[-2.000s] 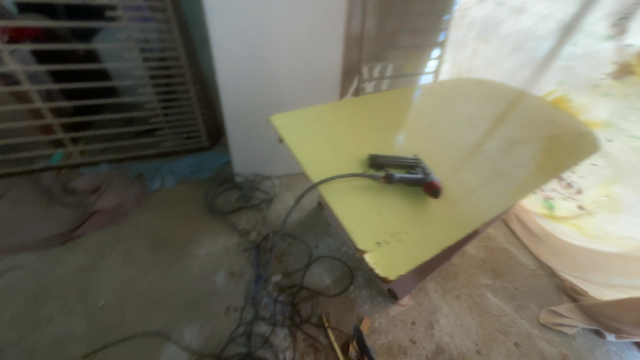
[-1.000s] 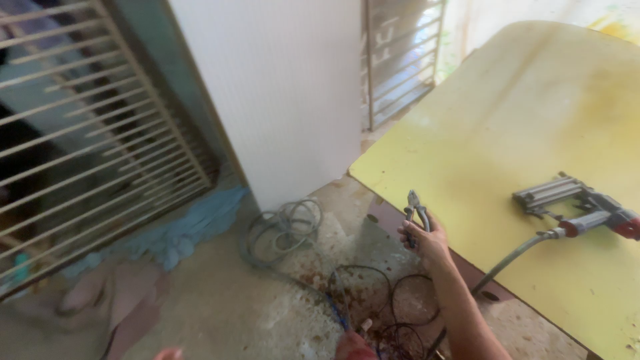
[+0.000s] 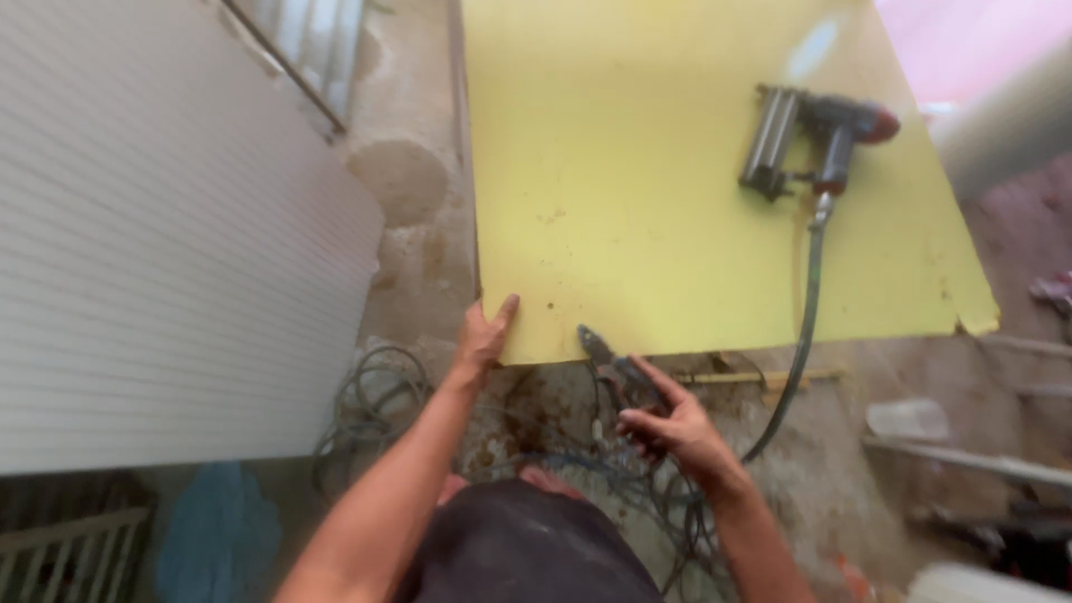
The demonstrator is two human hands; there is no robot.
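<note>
A yellow tabletop [image 3: 636, 209] lies in front of me. My left hand [image 3: 486, 335] grips its near left corner, thumb on top and the fingers hidden beyond the edge. In my right hand [image 3: 670, 419] is a pair of pliers [image 3: 615, 360], its jaws pointing up and left over the tabletop's near edge. Whether the jaws touch the surface I cannot tell. A pneumatic nail gun [image 3: 816, 142] lies on the tabletop at the right, joined to an air hose [image 3: 808, 327] that hangs over the near edge.
A large white ribbed panel [image 3: 167, 251] stands at the left. Coiled hose [image 3: 389, 381] and tangled cables [image 3: 678, 511] lie on the floor around my feet. A blue cloth [image 3: 218, 536] is at the lower left, and a translucent container [image 3: 909, 419] is on the floor at the right.
The view has swung down over the near edge. My left hand has come onto the tabletop's corner. The pliers, held beside the table one second ago, are now over its edge.
</note>
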